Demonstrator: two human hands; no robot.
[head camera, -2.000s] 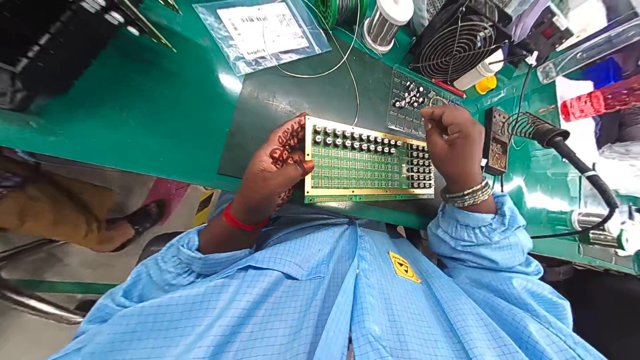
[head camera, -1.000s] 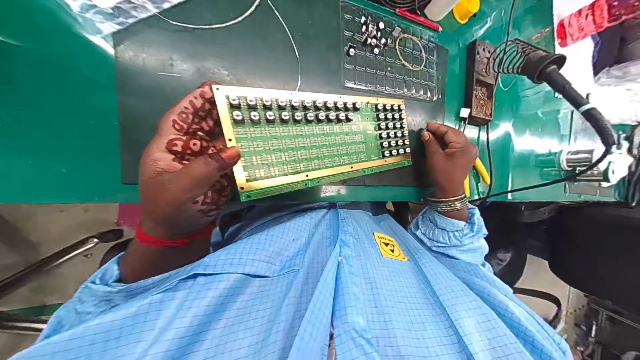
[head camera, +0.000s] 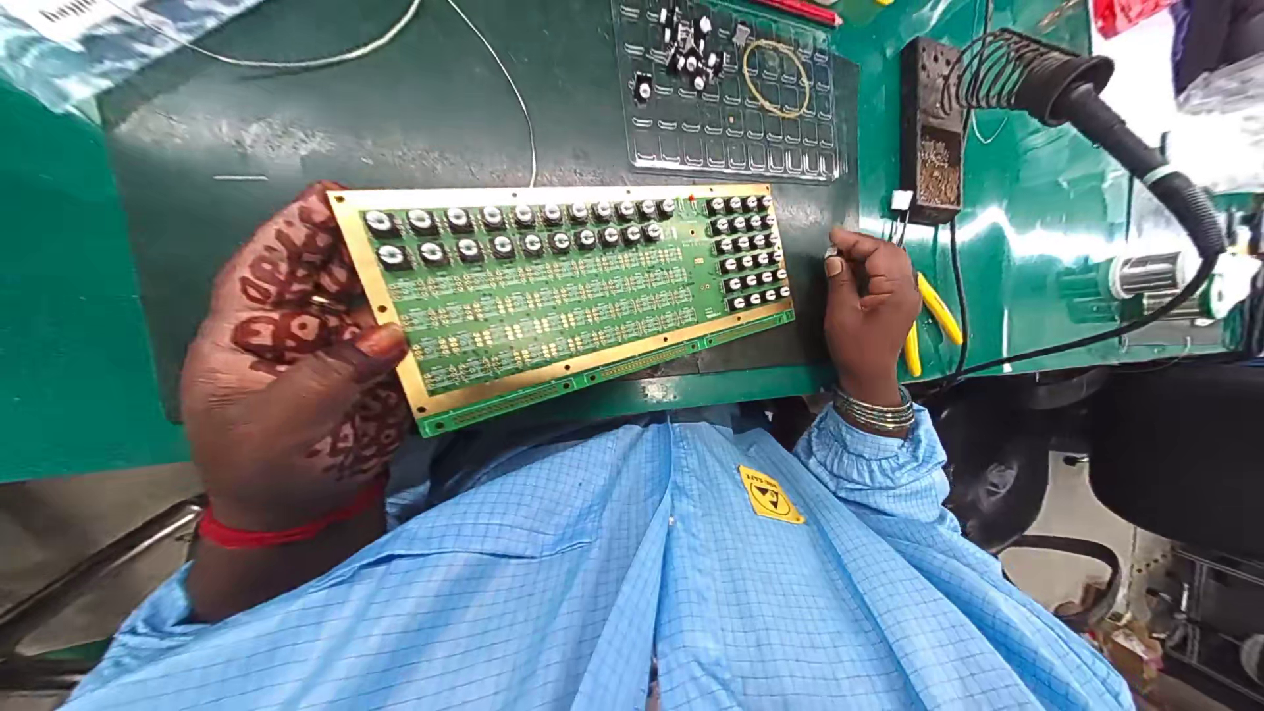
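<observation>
A green printed circuit board (head camera: 553, 296) with gold-coloured borders is tilted towards me above the dark mat. My left hand (head camera: 306, 365) grips its left end, thumb on the front edge. Rows of small black-and-white round components fill the board's top two rows and a block at its right end. To the right of the board, apart from it, my right hand (head camera: 869, 296) pinches a tiny pale piece between thumb and forefinger; what it is I cannot tell. Beyond the board, a clear plastic tray (head camera: 691, 158) holds loose components (head camera: 694, 54) like those on the board and a thin yellowish loop (head camera: 775, 79).
A soldering iron (head camera: 1116, 128) rests in its coiled holder beside a dark stand (head camera: 931, 128), its cable running across the right side. Yellow-handled pliers (head camera: 936, 314) lie by my right hand. A solder wire (head camera: 513, 89) crosses the dark mat (head camera: 207, 148). A plastic bag lies upper left.
My right hand has moved from the board's right end out to its right side, while my left hand keeps its grip. The view has shifted closer to the board.
</observation>
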